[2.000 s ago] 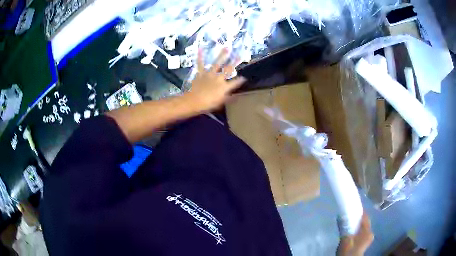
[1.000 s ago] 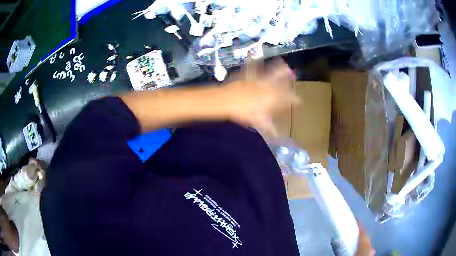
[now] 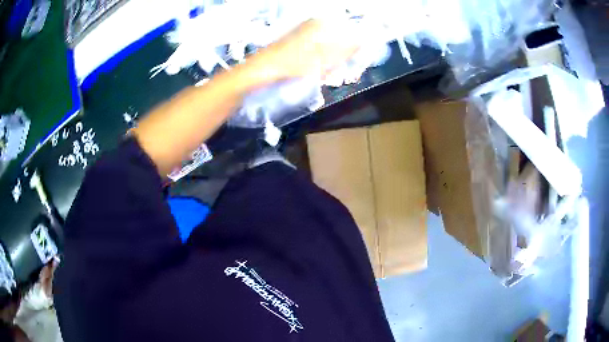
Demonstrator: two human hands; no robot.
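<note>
My left hand [image 3: 300,55] is blurred and reaches over the white leads [image 3: 220,37] piled at the back of the bench. Its fingertips merge with the bright pile, so any grip is unclear. Crumpled clear plastic [image 3: 290,100] with white pieces lies below the hand at the bench edge. An open housing with a circuit board [image 3: 190,162] is partly hidden by my left forearm. A long white strip [image 3: 579,274] stands at the right rim, with blurred clear plastic near its upper end. My right hand is not visible.
A closed brown carton [image 3: 400,200] stands beside my body. Right of it, an open carton [image 3: 457,177] with a clear liner holds white foam strips [image 3: 541,143]. Loose U-shaped pieces [image 3: 79,150] and a dark bar [image 3: 52,207] lie at left. Part of another person [image 3: 40,300] shows at lower left.
My left hand has moved back from over the carton to the pile of leads. The long white strip has moved right to the rim, and my right hand has left the view.
</note>
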